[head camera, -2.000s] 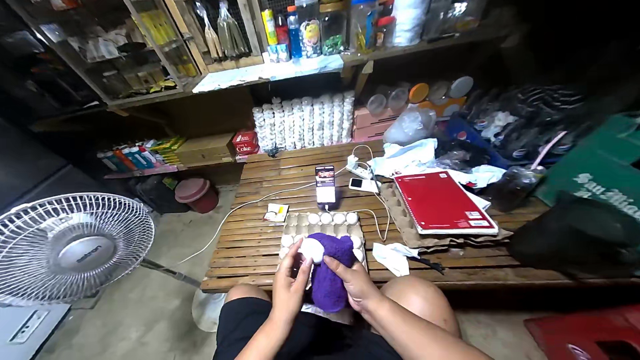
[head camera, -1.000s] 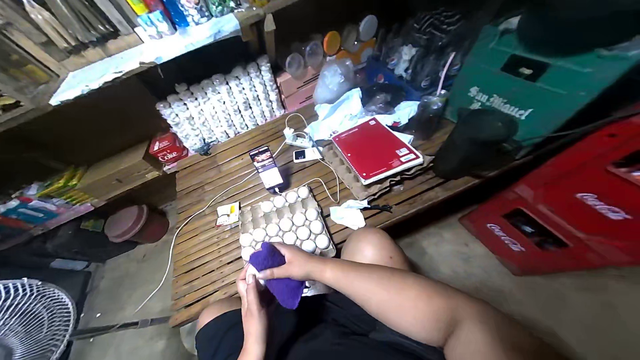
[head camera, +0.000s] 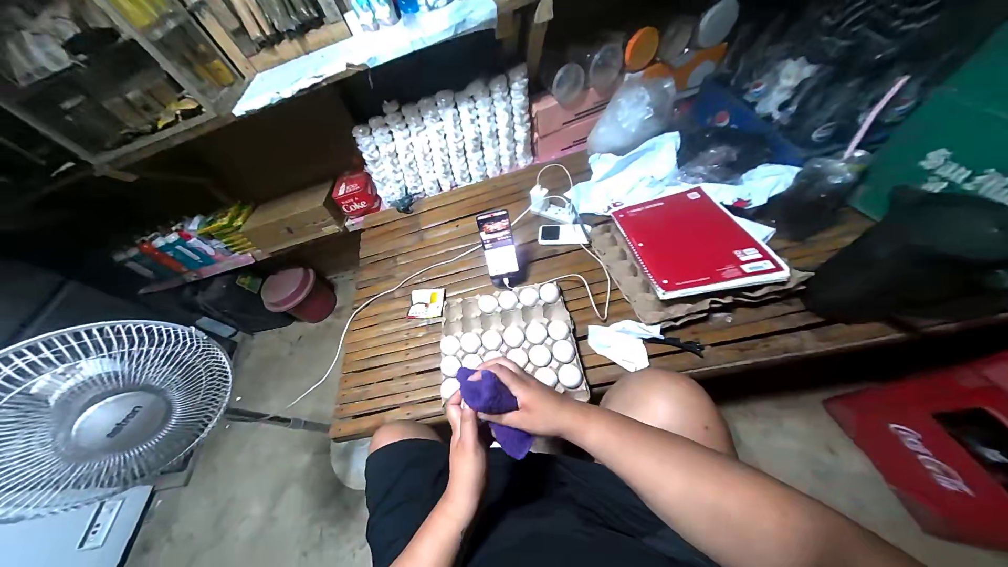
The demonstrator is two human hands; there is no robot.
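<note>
A purple cloth (head camera: 494, 398) is bunched over the near edge of a cardboard egg tray (head camera: 465, 313). My right hand (head camera: 529, 400) grips the cloth from the right. My left hand (head camera: 465, 429) is at the cloth's left side, fingers curled beneath a white egg that is mostly covered, with only a sliver showing. White eggs (head camera: 570, 375) fill most of the tray's near rows and part of the far row; some cups between hold none. A phone (head camera: 499, 248) with a lit screen stands just behind the tray, a cable plugged into its lower end.
A red spiral notebook (head camera: 697, 242) lies on another egg tray (head camera: 622, 276) at the right. Nearby are a white device (head camera: 564, 234), crumpled white paper (head camera: 622, 345) and plastic bags. A small packet (head camera: 426, 304) lies left. A fan (head camera: 118, 421) stands on the floor, a red crate (head camera: 929, 449) at right.
The white egg, plain in my left hand two seconds ago, is now mostly hidden by the purple cloth and my fingers. My right hand has moved over the cloth. The view has swung about.
</note>
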